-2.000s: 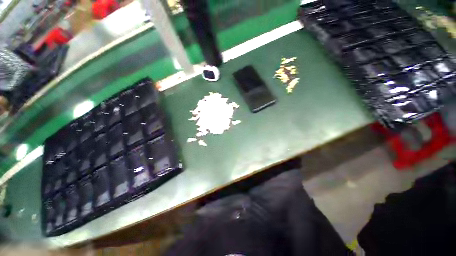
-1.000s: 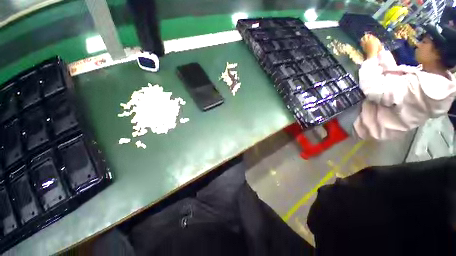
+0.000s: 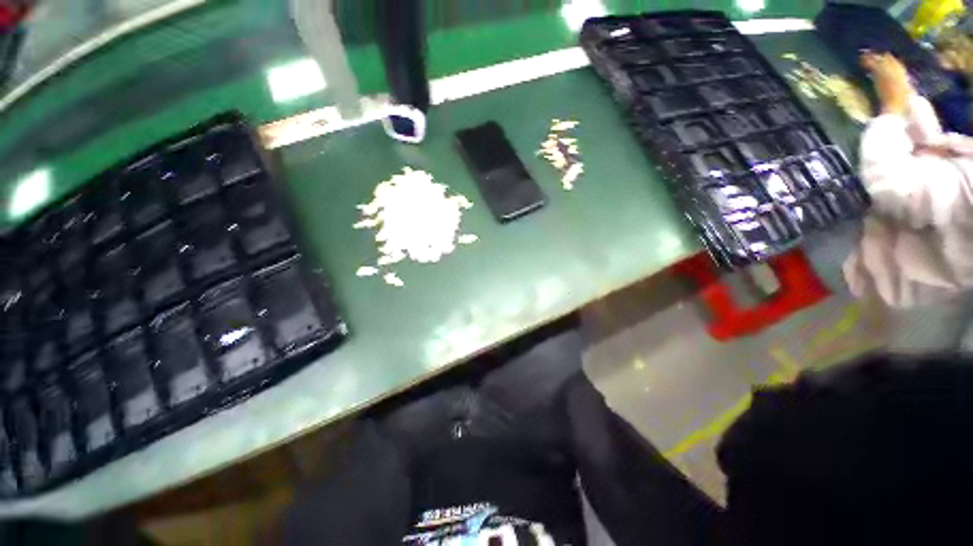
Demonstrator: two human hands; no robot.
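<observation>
Neither of my hands shows in the head view. A large loose heap of small pale pieces lies on the green bench in front of me. A black smartphone-like slab lies flat to its right. A smaller heap of cream-brown bits lies right of the slab. A glossy black blister tray with rows of pockets lies at the left, cut off by the picture's edge. A second black blister tray lies at the right.
A small white-rimmed watch or timer stands by the pale post and a black cylinder. A red support is under the right tray. A person in a pale pink top is at the right. The green belt runs behind.
The camera view has swung left, then partly back right. The person at the right has come into view since the first frame. The heaps, slab and trays look unmoved on the bench.
</observation>
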